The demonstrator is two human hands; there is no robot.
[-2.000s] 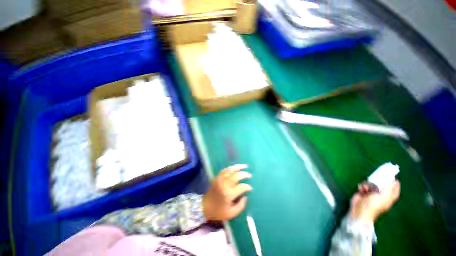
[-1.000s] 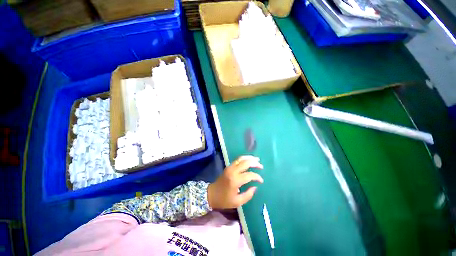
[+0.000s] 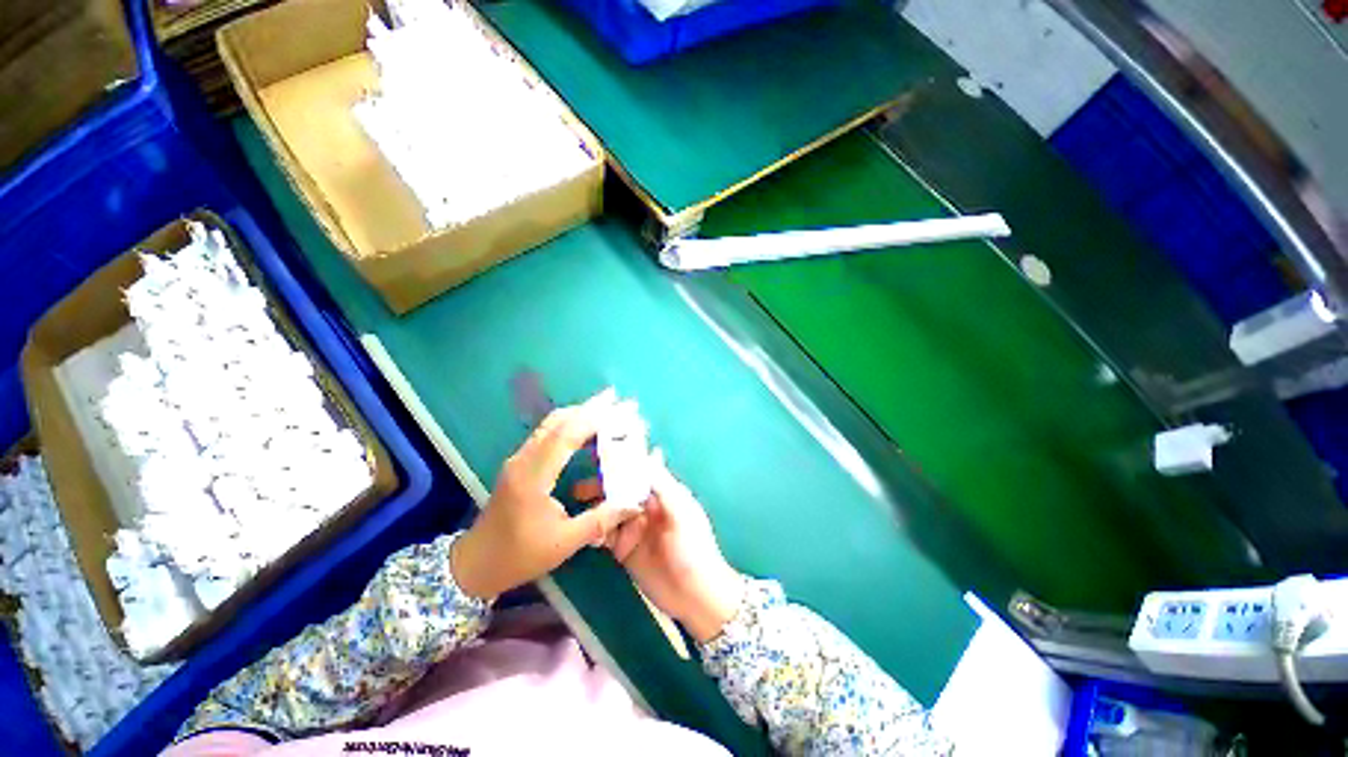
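My left hand (image 3: 525, 510) and my right hand (image 3: 673, 555) together hold a white plastic housing (image 3: 625, 451) above the green bench mat. The fingers of both hands cover its lower part. A thin pen-like tool (image 3: 661, 618) lies on the mat beside my right wrist, partly hidden. An open cardboard parts tray (image 3: 488, 241) with white parts stands on the bench at the upper left. Another carton (image 3: 67, 444) full of white parts sits in the blue tote (image 3: 421, 518) at the left.
The green conveyor belt (image 3: 946, 399) runs beyond the bench, with a white guide bar (image 3: 843, 241) across it. A white unit (image 3: 1187, 448) lies at its far right side. A power strip (image 3: 1212, 629), a white paper sheet (image 3: 1005, 695) and a small blue tray (image 3: 1087, 717) are at the lower right.
The view has turned right. My right hand, earlier over the belt with a white piece, is back beside my left hand. My left hand, empty before, now grips the housing.
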